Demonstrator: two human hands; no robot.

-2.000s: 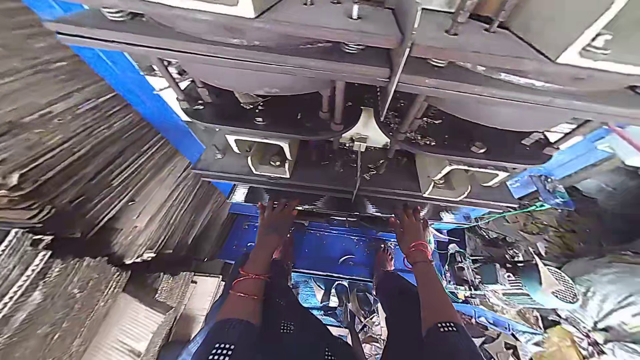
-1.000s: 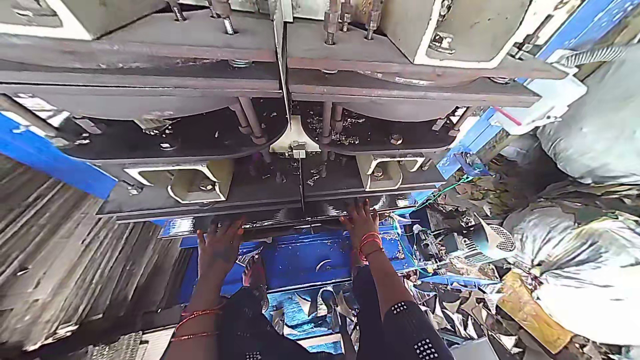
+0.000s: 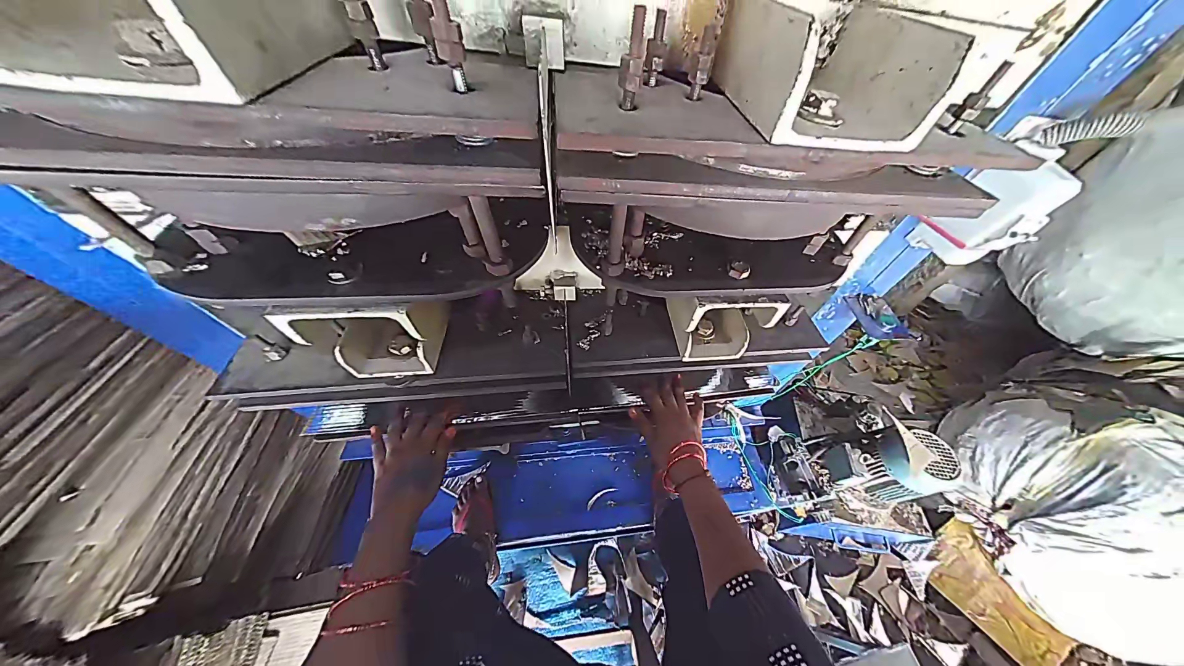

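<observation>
Low on the machine, my left hand (image 3: 412,453) rests with spread fingers at the front edge of a glossy dark sheet (image 3: 499,405). My right hand (image 3: 668,416) lies on the same sheet farther right, its fingers also apart. Whether either thumb grips the edge from below is hidden. The sheet lies under a dark steel plate (image 3: 481,365) of the machine, which carries white-edged metal brackets. Above it, a pale flared metal piece (image 3: 559,264) stands at the centre, with a thin upright blade-like strip over it. Red bands circle both wrists.
Stacked grey-brown sheets (image 3: 157,444) stand at the left. A blue metal base (image 3: 601,481) lies below, with a foot on it. Cut metal scraps (image 3: 860,583), a green wire (image 3: 814,370) and large pale sacks (image 3: 1101,518) are at the right. Blue frame posts flank the machine.
The view has shifted noticeably. Both hands remain at the machine's lower front edge, with spread fingers, in all frames.
</observation>
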